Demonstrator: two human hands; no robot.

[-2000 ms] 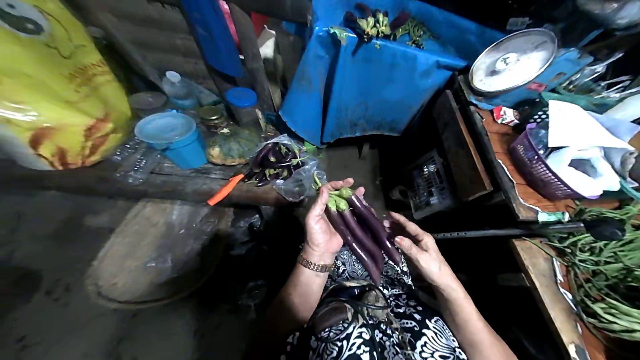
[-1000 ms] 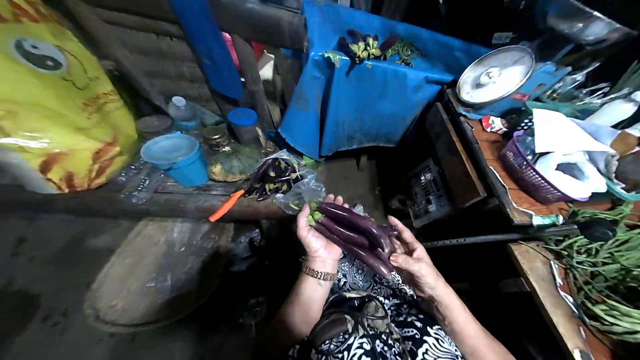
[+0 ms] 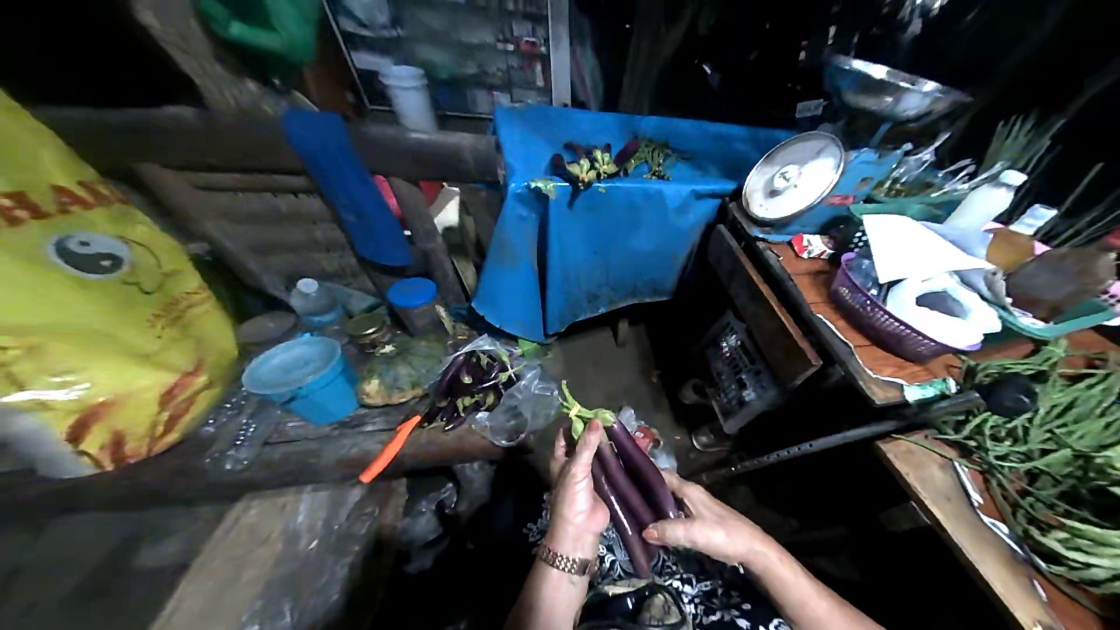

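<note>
Purple eggplants with green stems (image 3: 632, 477) lie bundled side by side between my hands, above my lap. My left hand (image 3: 579, 494) holds them near the stem end, thumb on top; a metal watch band circles that wrist. My right hand (image 3: 704, 525) grips their lower part from the right, thumb across them. Left of the bundle, smaller eggplants (image 3: 472, 385) sit in a clear plastic bag (image 3: 525, 407) on the wooden ledge. An orange-handled knife (image 3: 390, 448) rests beside that bag, its blade hidden.
A blue bucket (image 3: 302, 378) and a squash (image 3: 398, 372) stand on the ledge. Ahead, a blue-covered table (image 3: 612, 254) bears eggplant trimmings (image 3: 595, 164). At right are a dial scale (image 3: 794, 178), a purple basket (image 3: 884, 319) and long green beans (image 3: 1041, 455). A yellow sack (image 3: 105, 315) stands left.
The eggplants, lying slanted across my palms one second ago, now point more upright, stems away from me. Both hands have stayed on them. The view has tilted up.
</note>
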